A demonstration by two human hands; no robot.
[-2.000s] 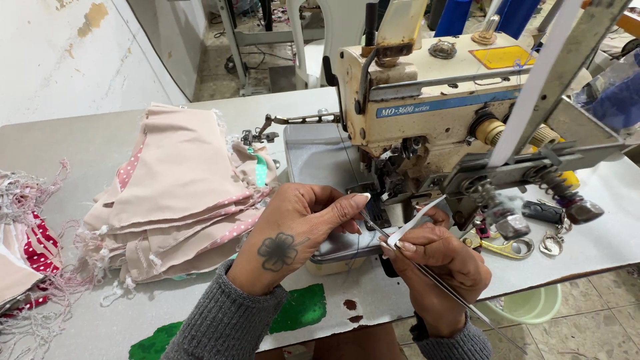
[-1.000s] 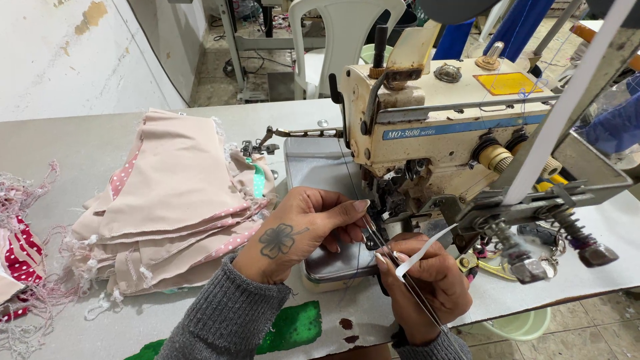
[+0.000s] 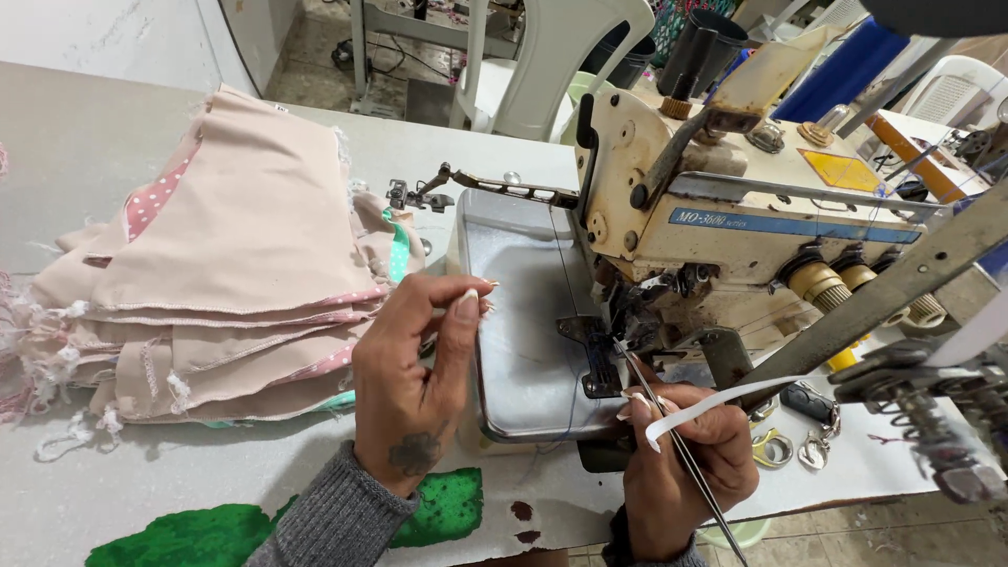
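Note:
My right hand [image 3: 689, 449] grips long metal tweezers [image 3: 685, 453], whose tips reach in at the needle area of an overlock sewing machine [image 3: 709, 213]. A white elastic tape [image 3: 709, 405] crosses in front of that hand. At the left edge of the machine's metal work plate [image 3: 520, 315], my left hand [image 3: 421, 378] is raised with thumb and forefinger nearly together; whether a thread is between them cannot be told. The presser foot arm [image 3: 512, 187] is swung out to the left. Thin blue thread [image 3: 571, 413] hangs over the plate's front edge.
Stacked beige cut fabric pieces [image 3: 252, 213] with pink dotted parts and loose threads lie on the white table [image 3: 47, 472] at left. Yellow-handled scissors [image 3: 770, 449] and keys [image 3: 815, 450] lie right of my right hand. A white plastic chair [image 3: 535, 63] stands behind the table.
My hands, close together before, are now apart: the left is over the plate's left edge, while the right holds the tweezers' tips at the needle area. The view has moved closer to the machine.

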